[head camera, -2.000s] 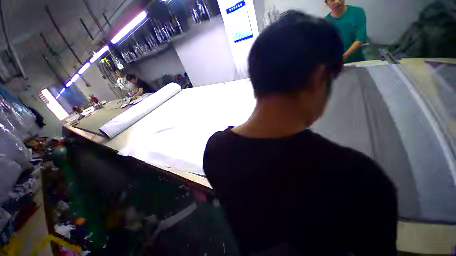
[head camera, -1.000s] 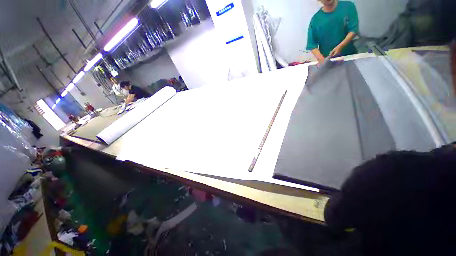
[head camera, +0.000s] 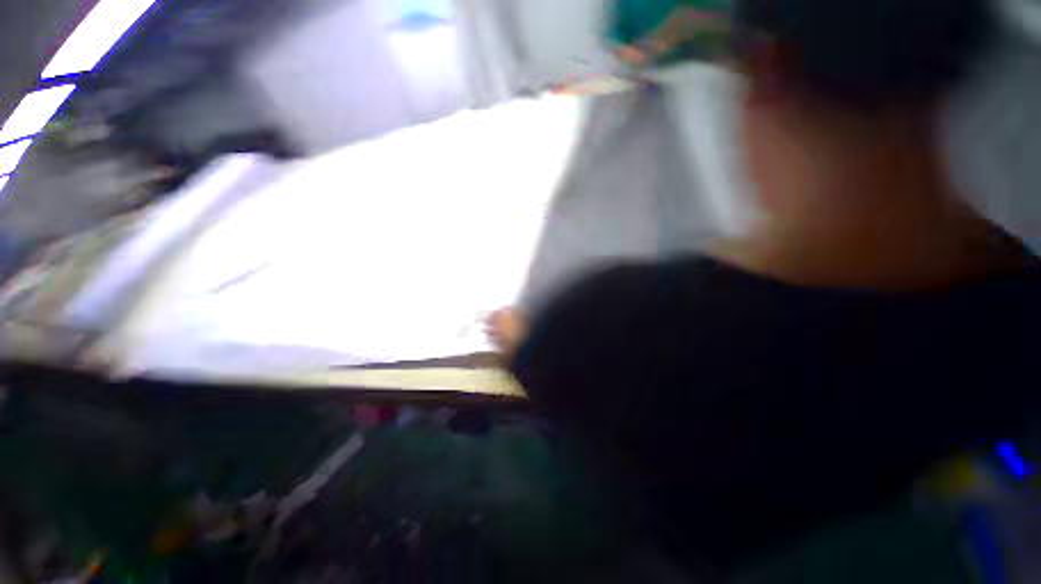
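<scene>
Neither of my hands is in view. A long cutting table (head camera: 457, 381) lies in front, and the view is blurred. A wide white sheet (head camera: 377, 240) covers much of it. Grey fabric plies (head camera: 605, 183) lie at the sheet's right edge, partly hidden by a person. A white roll (head camera: 171, 234) lies across the table at the left.
A person in a black top (head camera: 776, 388) stands close at the right, back to me, one hand (head camera: 503, 329) at the sheet's near edge. Another person's green top (head camera: 674, 25) shows across the table. Blurred scraps (head camera: 171, 534) lie on the dark green floor.
The view has swung and blurred. The black-shirted person, low at the right a second ago, now stands upright at the right with a hand by the sheet. The stick is no longer clearly seen.
</scene>
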